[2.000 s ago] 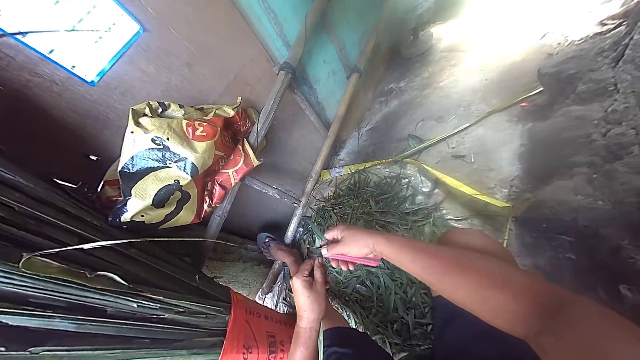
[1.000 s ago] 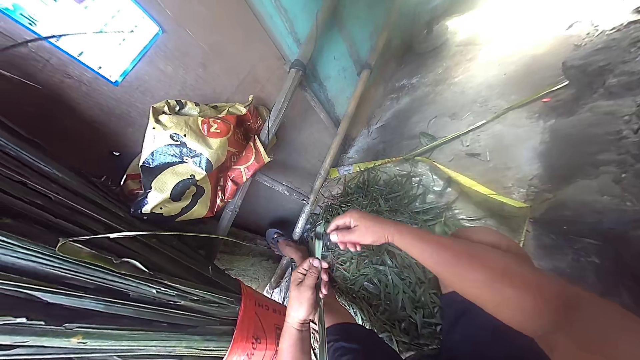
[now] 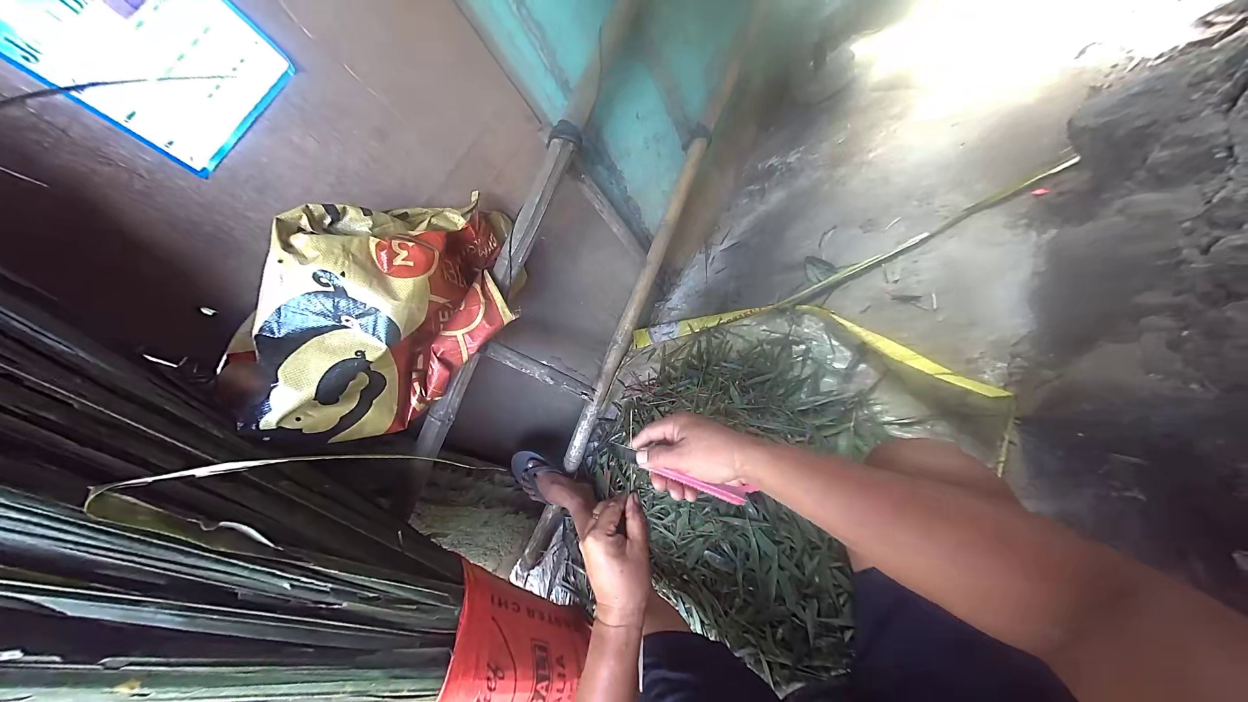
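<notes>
My right hand [image 3: 687, 456] is closed around a pink-handled tool [image 3: 697, 483], probably a knife, its handle pointing back toward my wrist. Just below and to the left, my left hand [image 3: 616, 556] has its thumb and fingers pinched together; a thin strip seems to be between them, too small to make out well. Both hands are above a heap of cut green leaf pieces [image 3: 770, 565] in a clear plastic sack with a yellow edge [image 3: 907, 361]. Long dark green leaf strips [image 3: 195, 585] lie in a bundle at the left.
A red printed sack [image 3: 522, 634] lies beside the bundle. A yellow and red woven sack [image 3: 336, 331] leans near wooden poles [image 3: 648, 273]. A sandalled foot [image 3: 541, 476] is by the pole's lower end. One long strip [image 3: 926, 234] crosses the concrete floor.
The long green strip upright in my left hand a second ago no longer shows there. The pink handle, hidden one second ago, shows again in my right hand.
</notes>
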